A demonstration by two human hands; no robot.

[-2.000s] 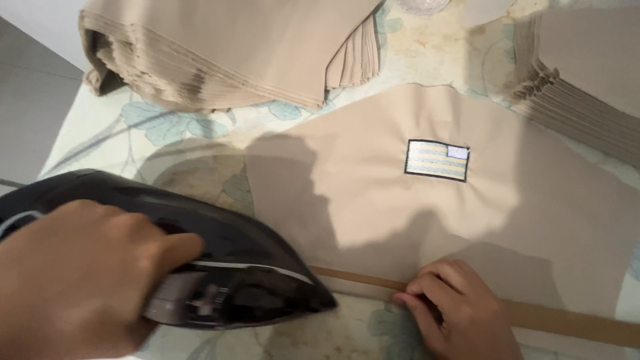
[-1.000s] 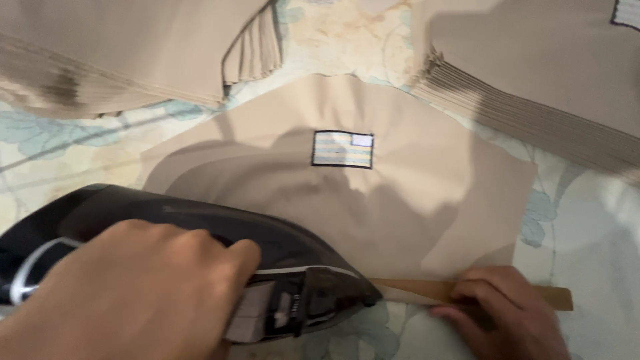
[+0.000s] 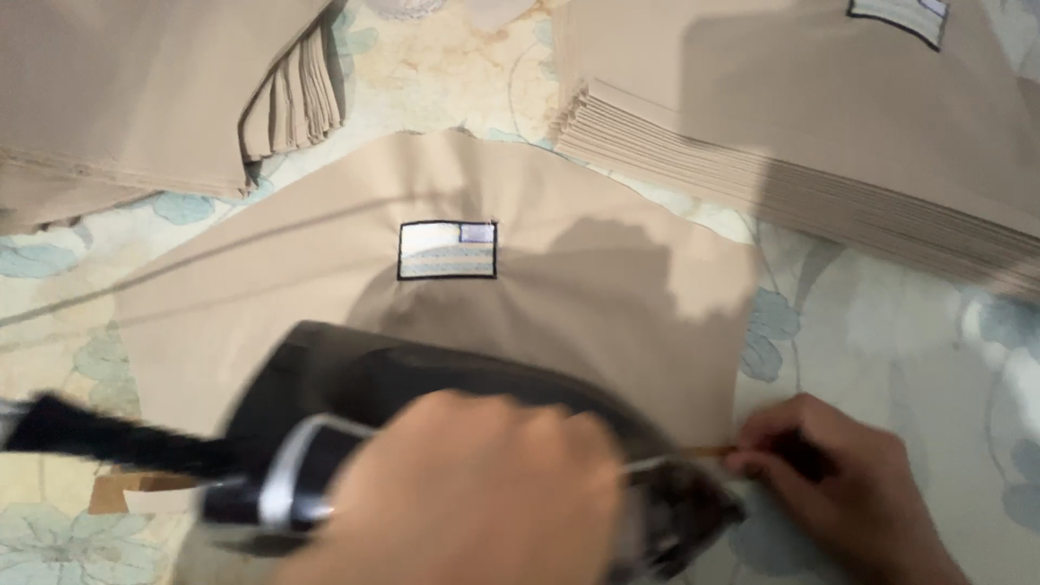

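Note:
My left hand point(image 3: 479, 487) is closed around the handle of a black clothes iron point(image 3: 325, 366), whose tip points right. The iron lies over the lower edge of a beige fabric piece point(image 3: 617, 268) that bears a stitched flag patch point(image 3: 447, 250). At the right end of that edge, the thumb and fingers of my right hand point(image 3: 821, 471) pinch the end of a narrow brown strip point(image 3: 705, 452). Part of a brown strip point(image 3: 110, 493) also shows left of the iron. The iron and my left hand hide most of the lower edge.
A stack of beige fabric pieces point(image 3: 853, 203) lies at the upper right, its top one with a flag patch point(image 3: 902, 18). Another folded beige stack point(image 3: 162, 89) is at the upper left. The iron's cord point(image 3: 114, 439) runs off left. Beneath everything is a floral cloth point(image 3: 869, 341).
The iron in my left hand has slid right along the fabric's lower edge, closer to my right hand. My right hand has moved to the edge's right end. The view has shifted.

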